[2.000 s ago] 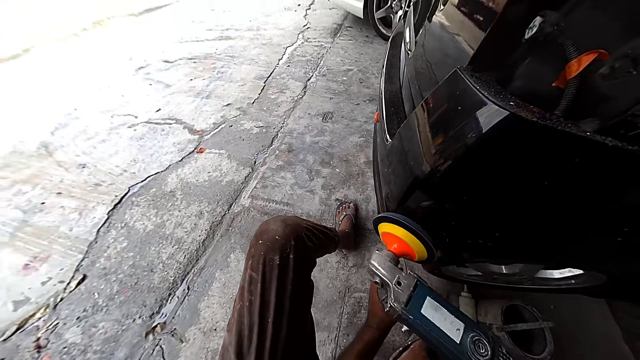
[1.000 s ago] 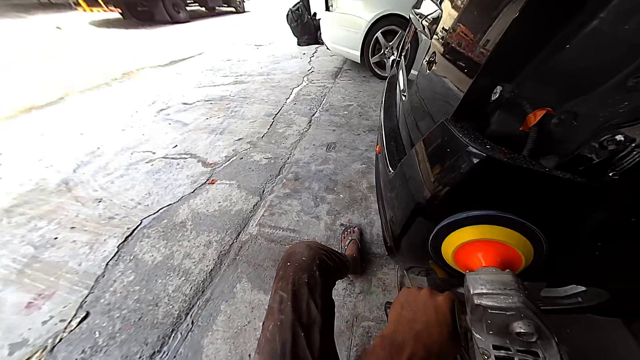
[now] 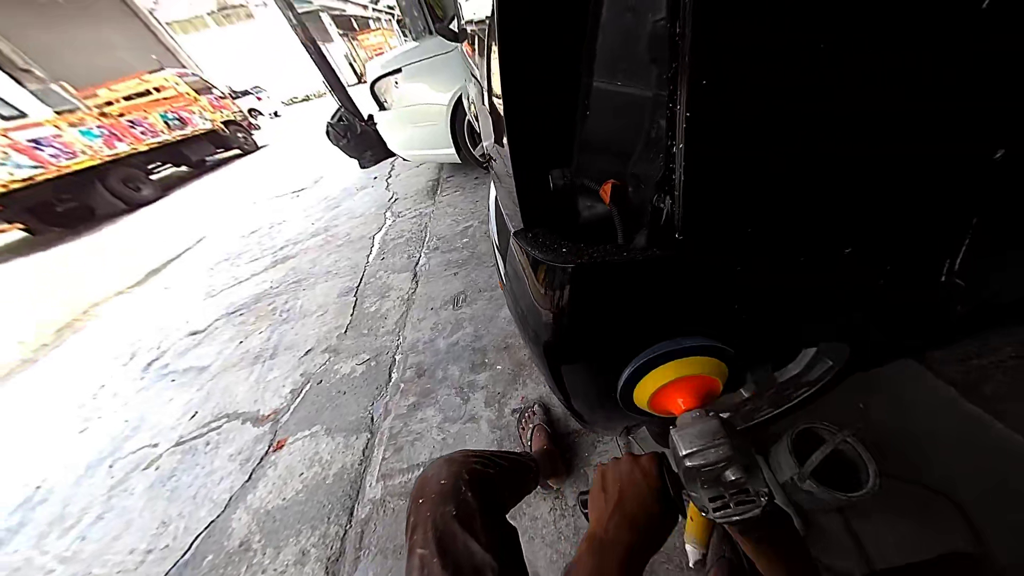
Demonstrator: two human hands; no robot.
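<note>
An angle polisher [image 3: 714, 464] with an orange and yellow backing plate and a dark pad [image 3: 676, 376] is in both my hands. My left hand [image 3: 628, 500] is closed around its black side handle, left of the metal gear head. Partly hidden under the tool's body, my right hand [image 3: 756, 532] supports it from below. The pad faces the lower corner of a glossy black car bumper [image 3: 552, 320] and is close against it; whether it touches is hard to tell. A yellow bottle with a pale nozzle [image 3: 698, 534] stands below the tool.
A round container with a strap or handle [image 3: 828, 464] sits on the ground at right. My foot in a sandal [image 3: 538, 432] is beside the bumper. Ahead are a white car [image 3: 424, 108], a black bag [image 3: 356, 138] and a colourful truck [image 3: 120, 132]. Cracked concrete [image 3: 320, 360] lies at left.
The view has tilted up. Two seconds ago the polisher lay more sideways; now it points up toward the bumper. My left hand has come onto its side handle.
</note>
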